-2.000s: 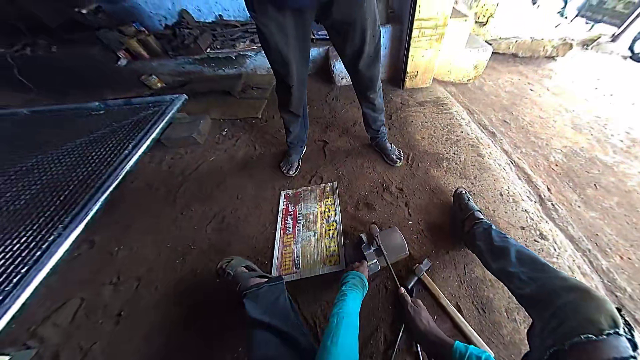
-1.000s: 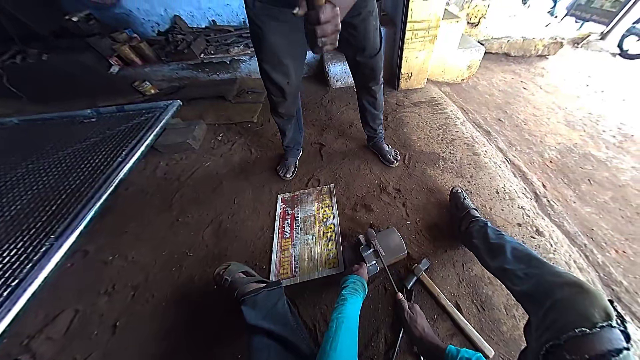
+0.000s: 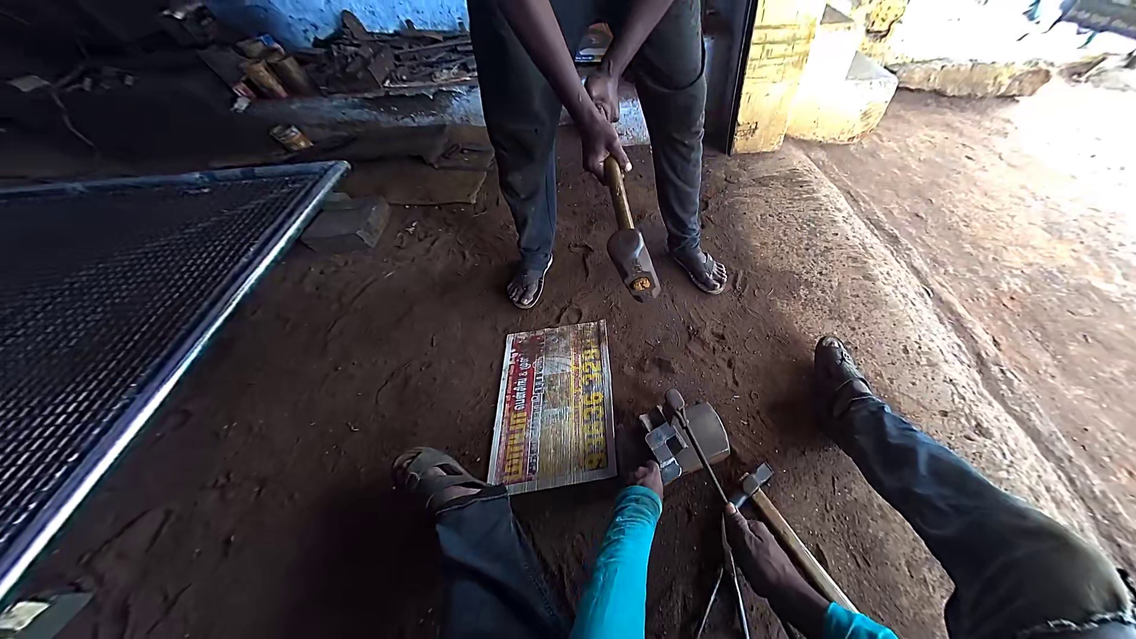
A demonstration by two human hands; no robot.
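My left hand (image 3: 648, 477) grips the near end of a small metal workpiece (image 3: 667, 444) that lies against a squat metal block (image 3: 708, 431) on the dirt floor. In my right hand (image 3: 754, 541) are the handles of long metal tongs (image 3: 701, 451), whose rounded head rests over the workpiece and block. A hammer with a wooden handle (image 3: 790, 537) lies right of the tongs, partly hidden by my right forearm. Across from me a co-worker's two hands (image 3: 603, 133) hold a sledgehammer (image 3: 633, 262), head down, above the floor beyond the block.
A printed metal sheet (image 3: 555, 408) lies left of the block. A framed mesh panel (image 3: 160, 293) fills the left side, beside a stone block (image 3: 348, 224). Scrap metal (image 3: 399, 58) is piled at the back wall. The co-worker's feet (image 3: 527, 282) stand beyond the sheet.
The co-worker's sledgehammer has come down into view, both hands on its handle; one second ago only a raised hand showed near the top. My hands have stayed in about the same place.
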